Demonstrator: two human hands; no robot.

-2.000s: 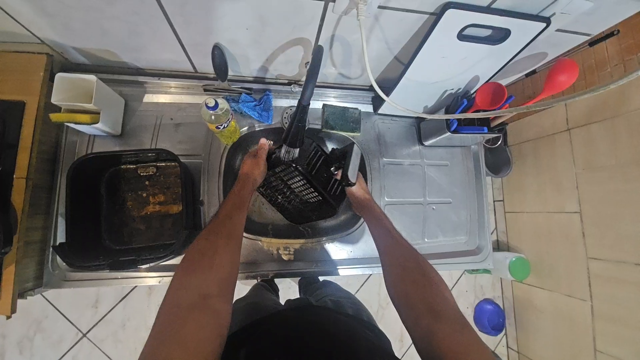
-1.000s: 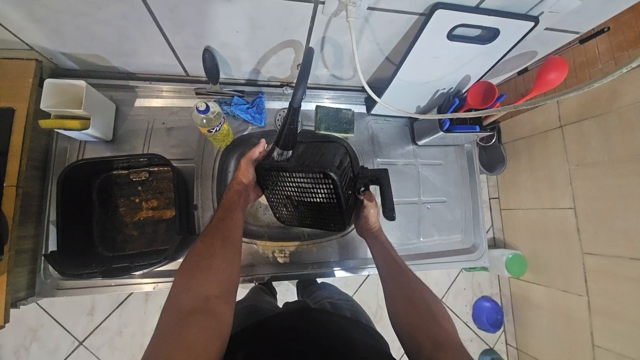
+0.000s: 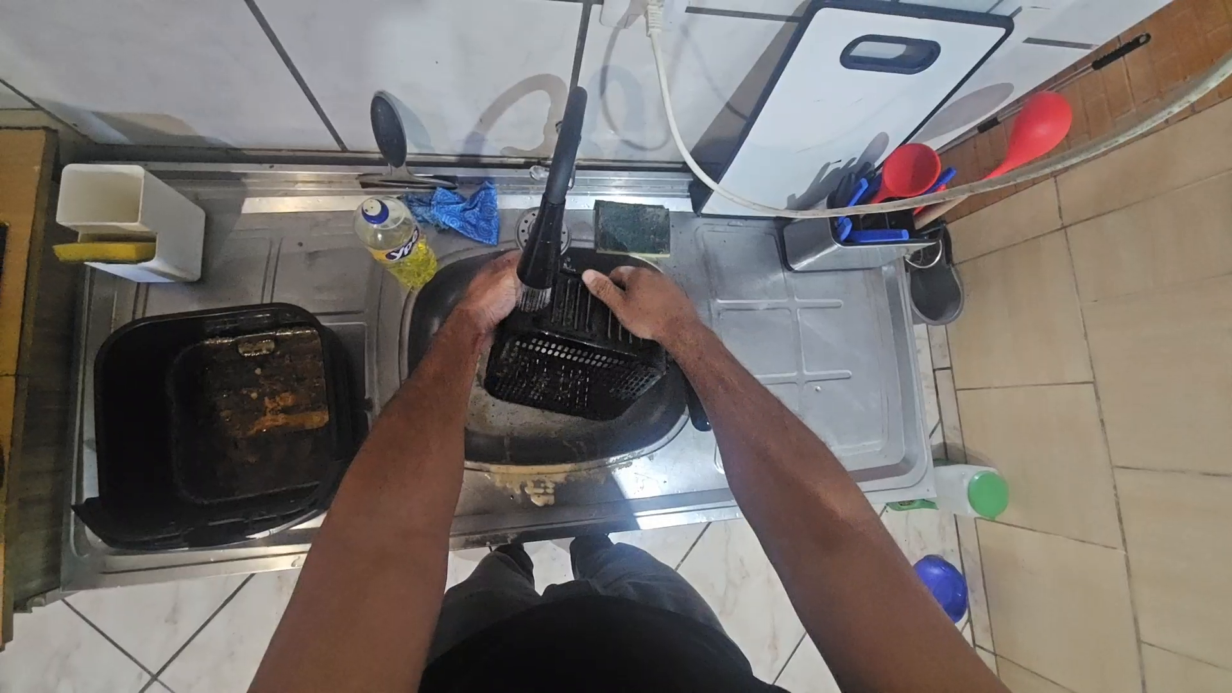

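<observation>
A black perforated air fryer basket (image 3: 577, 361) is tilted over the sink bowl (image 3: 616, 443), under the black faucet (image 3: 553, 192), from which water runs onto it. My left hand (image 3: 489, 289) grips the basket's left side, its fingers partly hidden behind the faucet. On the upper right of the basket lies my right hand (image 3: 643, 300), thumb over the rim. The basket's handle (image 3: 697, 409) shows in part beside my right forearm. Left of the bowl, on the steel drainboard, rests the black air fryer drawer (image 3: 250, 414) with brown residue inside.
Behind the bowl stand a bottle of yellow dish soap (image 3: 395, 241), a blue cloth (image 3: 460, 212) and a green scouring sponge (image 3: 631, 228). A white holder (image 3: 144, 221) with a yellow sponge is at left. At right are a white cutting board (image 3: 847, 106) and a utensil holder (image 3: 842, 250).
The basket has turned and tilted between my hands, its handle swinging down from the right side. My right hand has moved up from the basket's lower right to its upper part.
</observation>
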